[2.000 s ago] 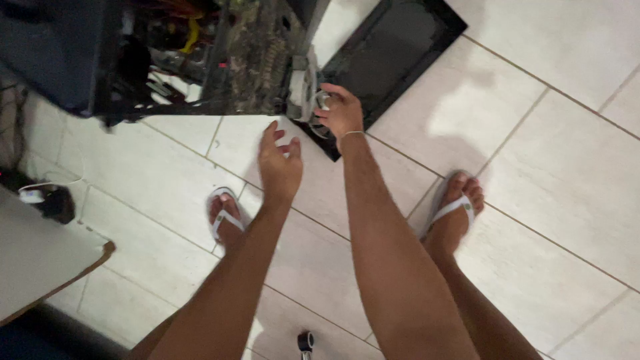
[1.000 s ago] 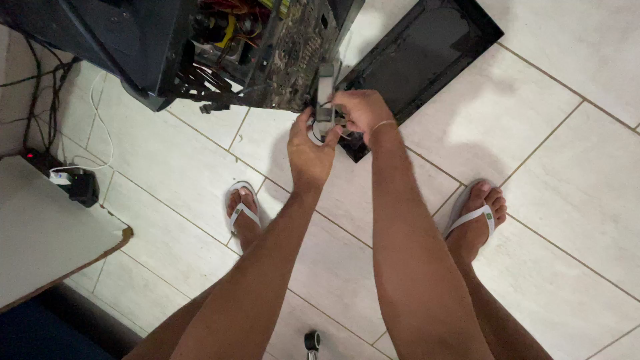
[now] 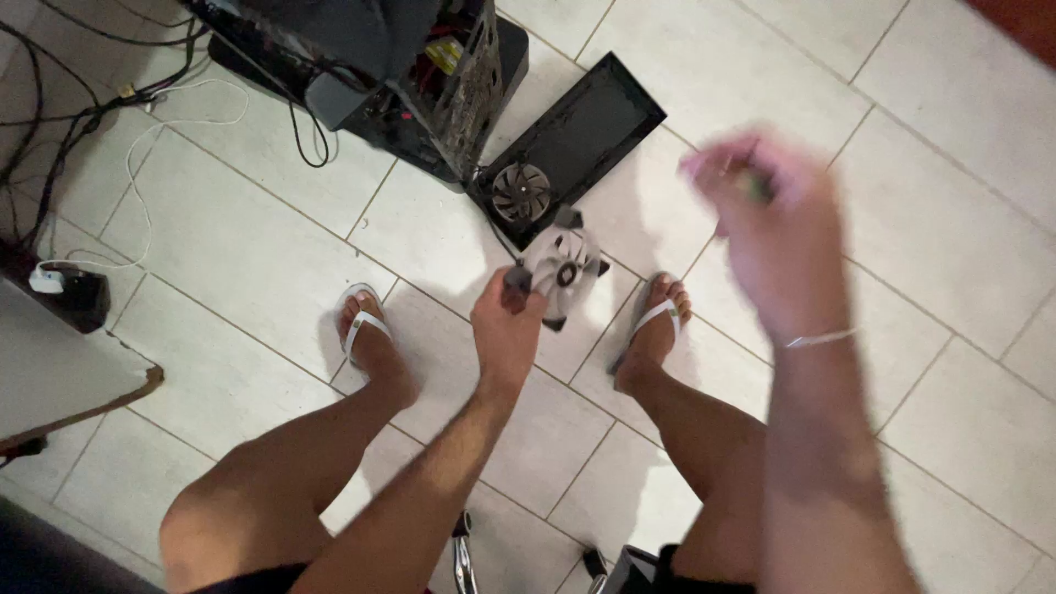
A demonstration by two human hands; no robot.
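Observation:
A computer case fan [image 3: 566,274] with pale translucent blades and dark corner pads is held by one corner in my left hand [image 3: 509,330]. My right hand [image 3: 771,223] is raised well to the right of the fan and badly blurred; a small dark greenish patch shows at its fingers, too unclear to name. Beyond the held fan, a black case panel [image 3: 577,132] lies on the floor with a second fan [image 3: 520,191] at its near end. The opened computer case [image 3: 462,99], with colored wires inside, stands to the left of the panel.
Black cables [image 3: 62,124] and a white cable [image 3: 136,181] run along the left side. A white board or tabletop with a worn edge [image 3: 74,371] juts in at lower left. Chrome chair legs with casters [image 3: 464,553] stand between my sandalled feet, nearer to me.
My hands, together beside the case earlier, are now apart. The right has moved away to the right, while the left holds a fan in plain sight. The view has shifted and widened.

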